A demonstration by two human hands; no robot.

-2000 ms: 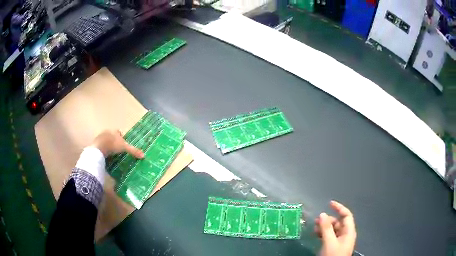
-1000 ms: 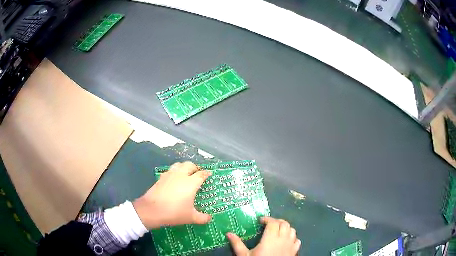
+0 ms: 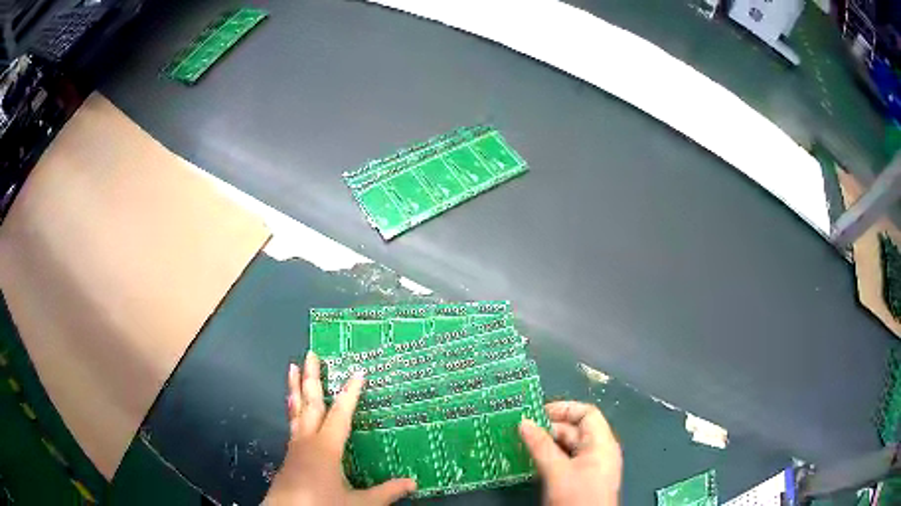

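A fanned stack of green PCB panels (image 3: 440, 395) lies on the near worktop, with several rows of edge dots showing. My left hand (image 3: 331, 445) is at its left edge, fingers spread, thumb along the near edge of the front panel. My right hand (image 3: 576, 450) pinches the right end of the front panel between thumb and fingers. The rearmost panel's left part lies uncovered at the back of the stack. My hands hide parts of the stack's side edges.
The dark conveyor belt (image 3: 632, 237) holds a small overlapped panel group (image 3: 440, 183) mid-view and another (image 3: 215, 45) at the upper left. A bare cardboard sheet (image 3: 119, 257) is at left. A panel corner (image 3: 687, 491) shows at lower right; more boards (image 3: 891, 267) are at far right.
The panels left the cardboard and joined the one on the near worktop. Since one second ago, my left hand has moved off their top to the left edge, and my right hand has gripped the right end.
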